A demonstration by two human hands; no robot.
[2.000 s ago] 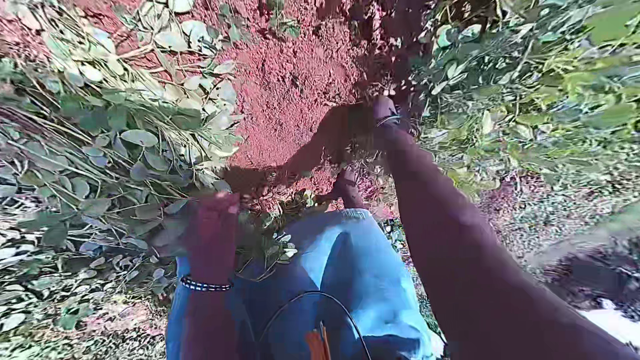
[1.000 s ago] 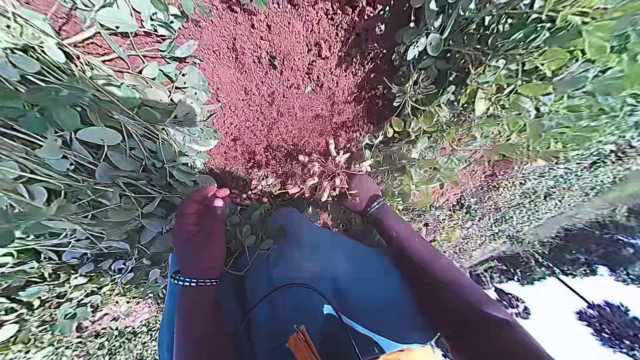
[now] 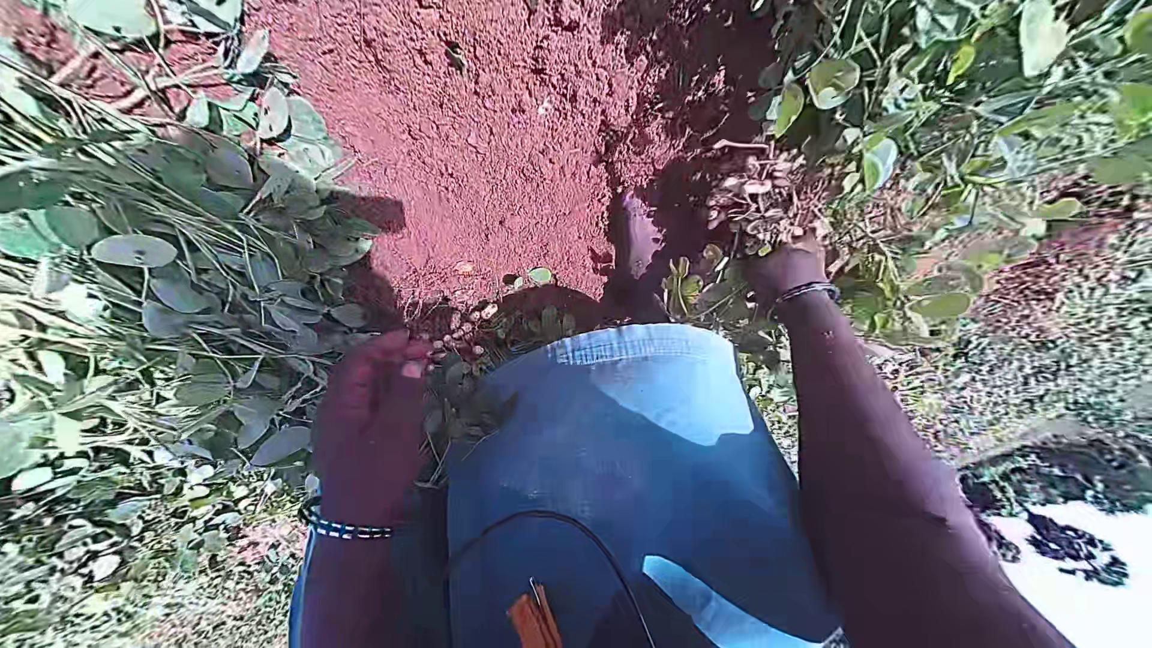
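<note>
My right hand (image 3: 792,265), with a bracelet at the wrist, is closed around the base of a plant whose clustered pods (image 3: 756,198) look like groundnuts. It is at the right edge of the red soil, against green foliage. My left hand (image 3: 373,405) has curled fingers beside another small bunch of pods (image 3: 463,328), with leaves hanging below it. Whether the fingers grip that bunch is not clear. Blue trousers (image 3: 612,450) cover my knee between the two hands.
Leafy uprooted-looking plants (image 3: 180,270) lie in a thick heap on the left. Red loose soil (image 3: 477,153) spreads ahead. More leafy plants (image 3: 972,117) stand at the right. A dark cord (image 3: 549,515) and an orange item (image 3: 535,619) are at my lap.
My right hand has moved right with the pod cluster, which was in front of my knee one second ago. My left hand's fingers are more curled, close to a bunch of pods.
</note>
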